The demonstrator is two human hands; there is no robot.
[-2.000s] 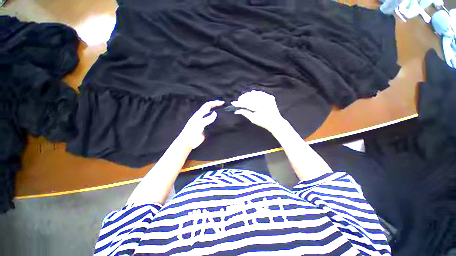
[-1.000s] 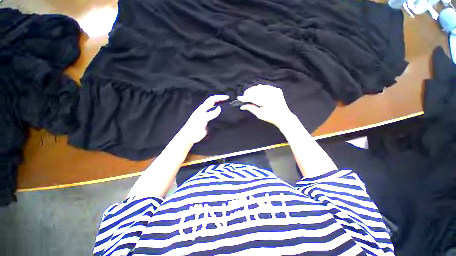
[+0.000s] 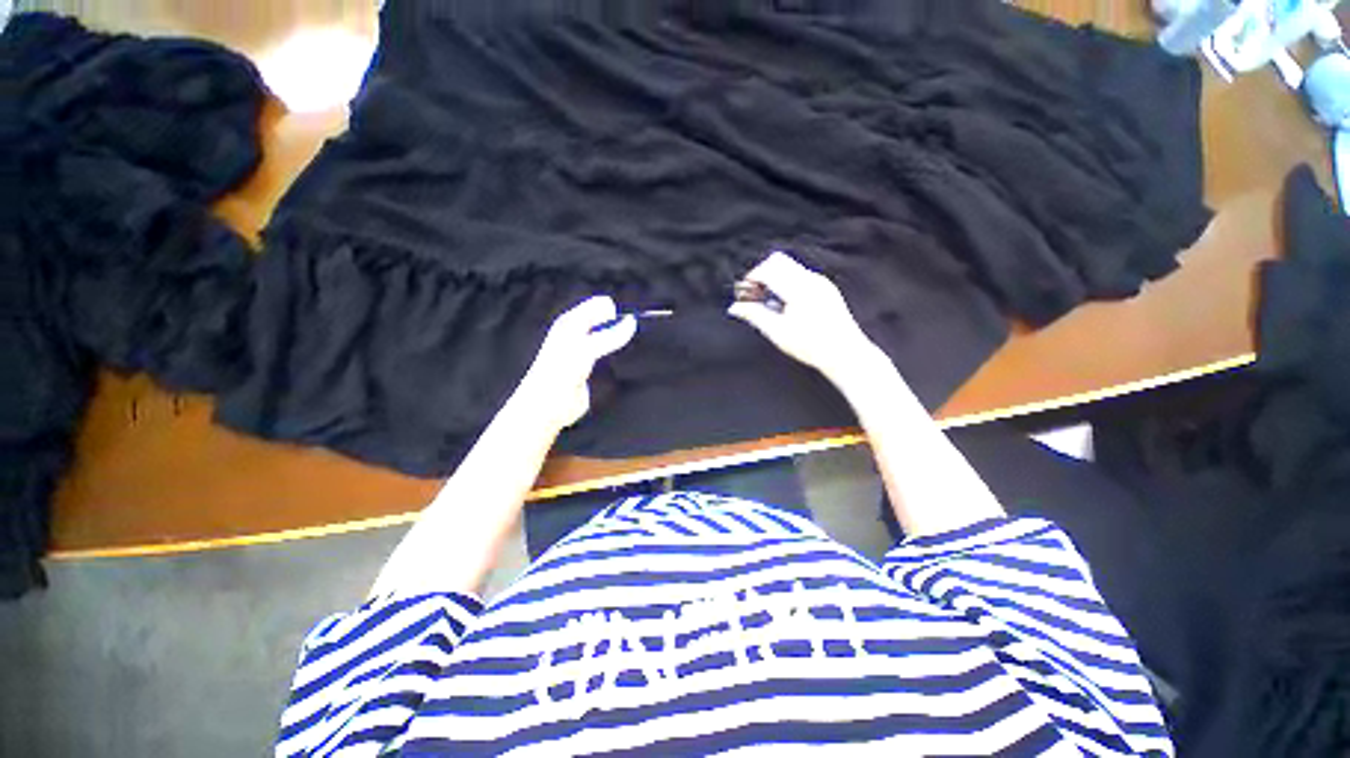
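The black dress lies spread on the table, with a puckered seam across its skirt and a smoother band below. My left hand is over this band, fingers closed on a thin tool with a pale, shiny tip pointing right. My right hand is to its right, just below the seam. Its fingertips pinch a small dark item with a slight glint, mostly hidden; I cannot tell what it is. A gap separates my hands.
Another black garment heap lies at the table's left. More black cloth is at the right, with a small white patch. Light-blue and white items are at the far right. The table's yellow edge runs before me, above grey floor.
My hands have moved apart from nearly touching fingertips. The thin shiny tool now shows clearly at my left fingertips. The view has shifted slightly.
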